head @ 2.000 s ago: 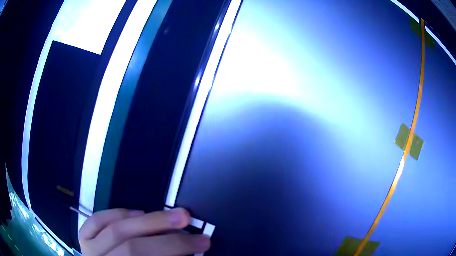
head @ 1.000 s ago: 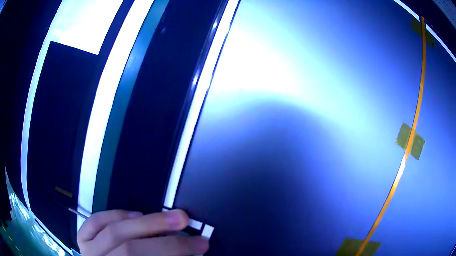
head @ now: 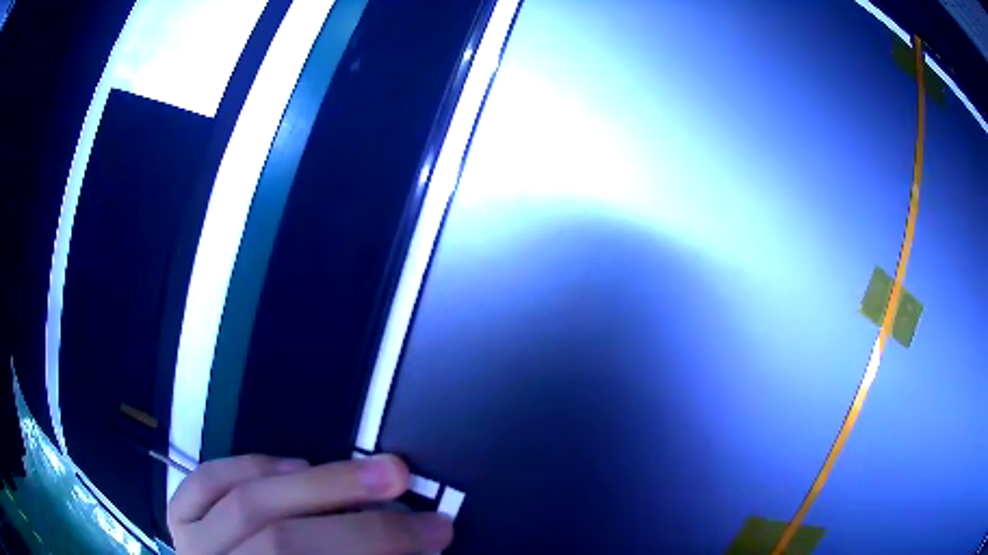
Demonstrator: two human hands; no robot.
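Note:
A large silver-grey, mirror-like panel (head: 607, 358) fills the middle and right. A white strip (head: 417, 266) runs along its left edge. My left hand (head: 309, 504) is at the bottom, cut off by the picture's edge, with fingertips at the panel's lower left corner by a short white corner piece (head: 451, 502). Whether the fingers grip or only press there cannot be told. An orange lead (head: 908, 228) crosses the panel's right side under yellowish tape squares (head: 892, 307). My right hand is not in view.
Left of the panel are a dark band (head: 314, 228), a teal strip (head: 251, 249) and a white frame (head: 200, 314) around a black area (head: 125, 260). A thin grey-white line (head: 171, 461) ends by my left hand. Green floor (head: 65, 488) shows at the lower left.

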